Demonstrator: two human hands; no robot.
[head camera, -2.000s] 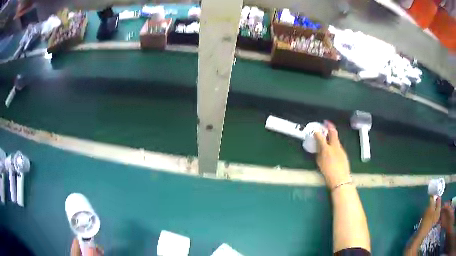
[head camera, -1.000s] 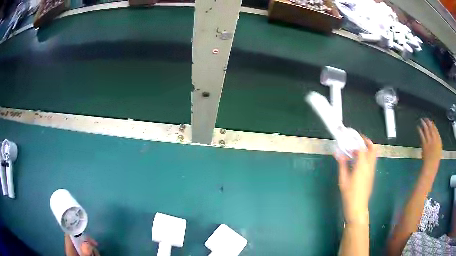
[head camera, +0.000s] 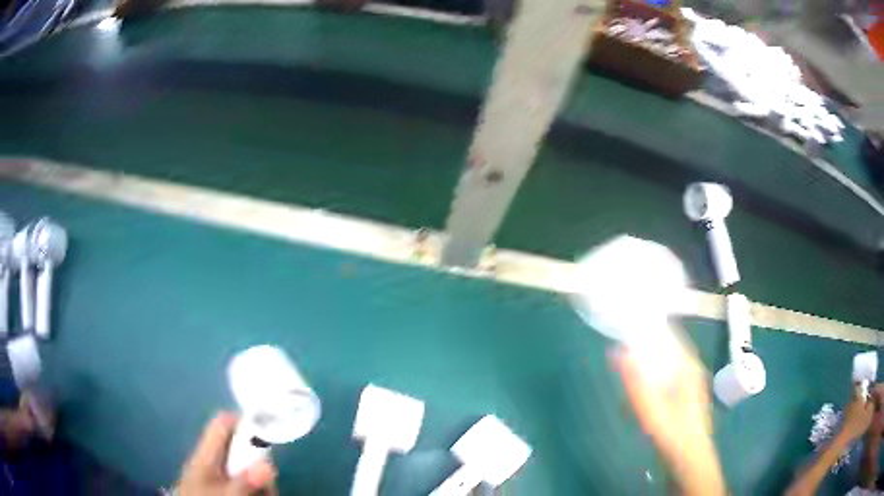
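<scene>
My left hand (head camera: 223, 459) is at the bottom left, closed around the handle of a white handheld fan (head camera: 273, 395), its round head up. My right hand (head camera: 669, 397) is right of centre, blurred, holding a second white fan (head camera: 630, 286) raised in front of the pale rail; its head looks large and bright and its face cannot be made out. Two white fans lie on the green worktop between the hands, one (head camera: 388, 421) nearer my left hand and one (head camera: 491, 450) tilted to its right.
A pale rail (head camera: 330, 226) and post (head camera: 514, 126) divide the worktop from the green belt. One fan (head camera: 710, 203) lies on the belt; another (head camera: 740, 378) lies by the rail. Several fans (head camera: 44, 247) are at far left. Other people's hands (head camera: 858, 417) are at far right; a parts box (head camera: 647, 44) stands beyond.
My right hand has lifted its fan, now head up, from over the rail. My left hand and its fan appear further right and higher. The view has tilted. A fan now lies by the rail at right.
</scene>
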